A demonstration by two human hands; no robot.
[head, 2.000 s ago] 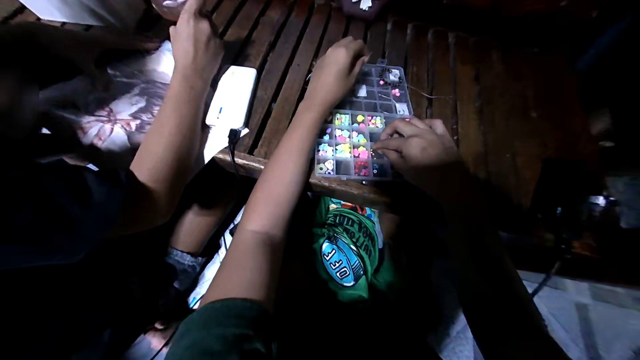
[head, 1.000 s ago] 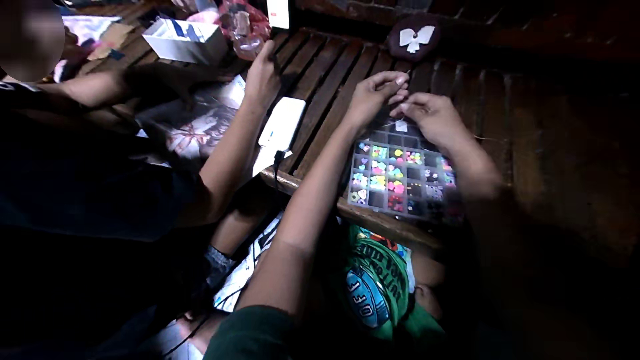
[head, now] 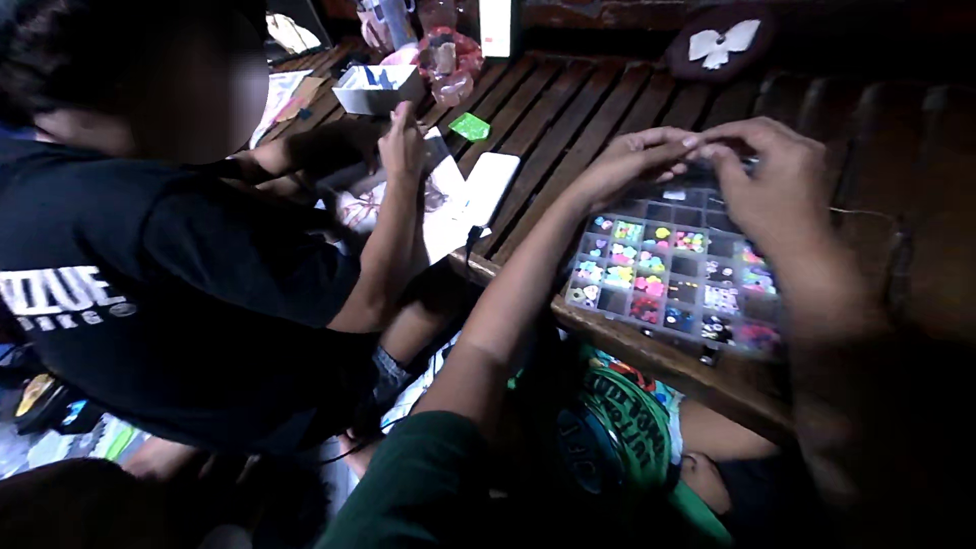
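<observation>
My left hand (head: 637, 164) and my right hand (head: 770, 171) meet fingertip to fingertip above the far part of a clear plastic compartment box. Whatever small thing lies between the fingers is too small to make out. The bead organizer box (head: 690, 263) lies at the bench edge, its cells holding colourful beads (head: 650, 285) in pink, yellow, blue, red and white. A thin cord (head: 862, 212) runs out to the right from behind my right hand over the dark wood.
A person in a black shirt (head: 229, 236) sits close on the left, one hand (head: 402, 145) raised. On the slatted wooden bench (head: 564, 99) lie a white power bank (head: 492, 183) with a cable, a green piece (head: 470, 127), a white box (head: 379, 88) and a dark round item with a white bow shape (head: 720, 46).
Two seconds ago my right hand was at the bead compartments, with my left hand farther up the box. Both hands have since come together above the box. The view has shifted left.
</observation>
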